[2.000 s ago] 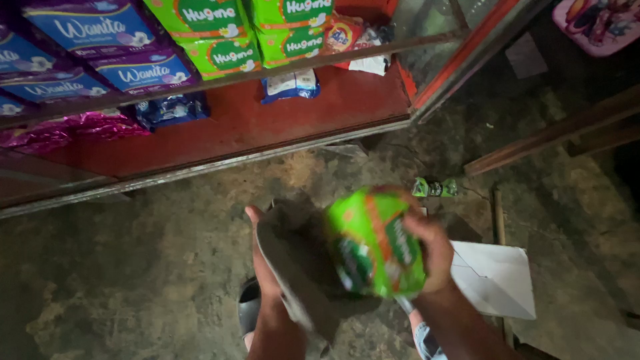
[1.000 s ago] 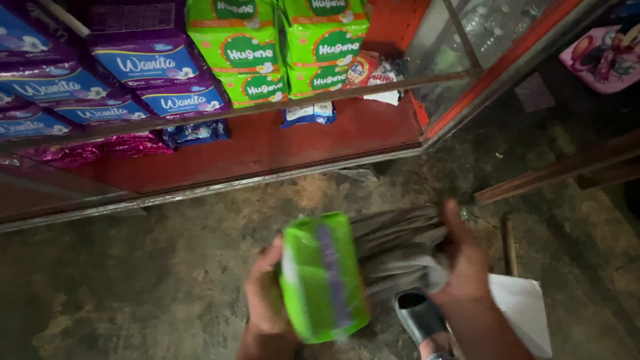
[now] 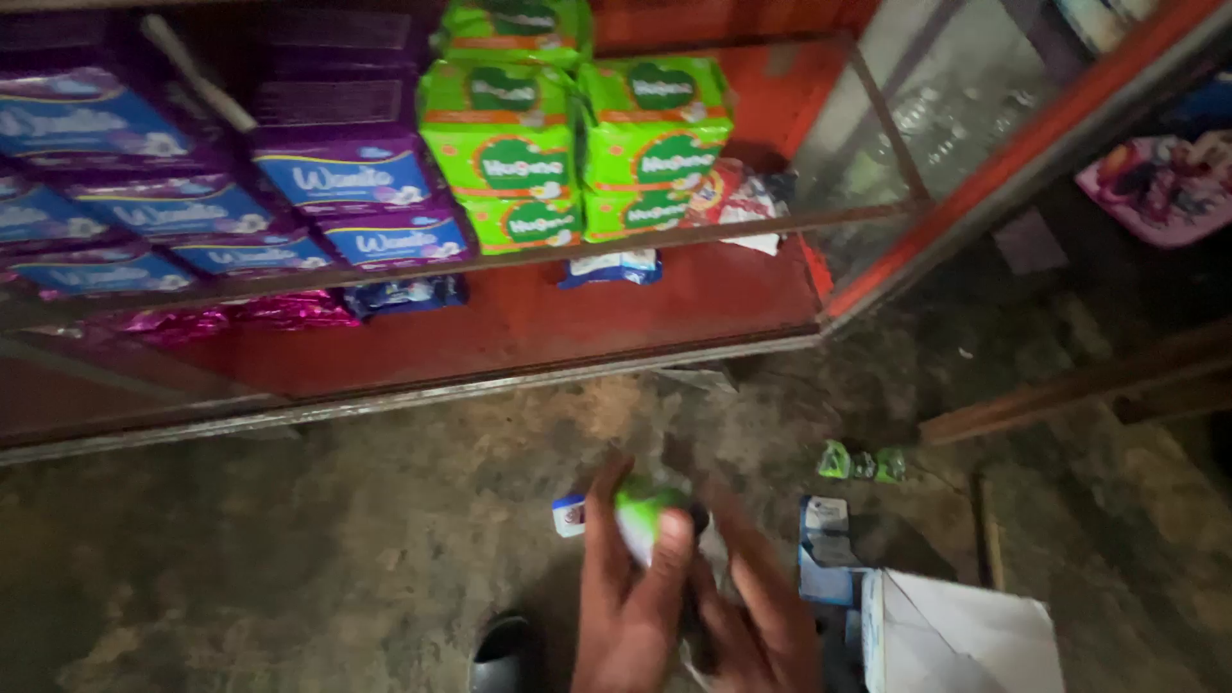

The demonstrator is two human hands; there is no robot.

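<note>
Both hands are close together at the lower middle of the head view, blurred by motion. My left hand has its fingers and thumb around a small green and white thing, too blurred to identify. Beside it on the right is my right hand, with a dark thing, possibly cloth, partly showing between the two palms; its grip is unclear. Above the hands, green Hugme-like soft packs stand stacked on a shelf, with purple and blue Wanita packs to their left.
A red-floored glass display case spans the top. On the concrete floor lie a green wrapper, a blue and white packet and a white cardboard box. A wooden leg juts in at right; a dark shoe is below.
One second ago a large green pack was in my left hand and grey cloth by my right; that pack no longer shows between them. The hands have come together around a smaller green thing.
</note>
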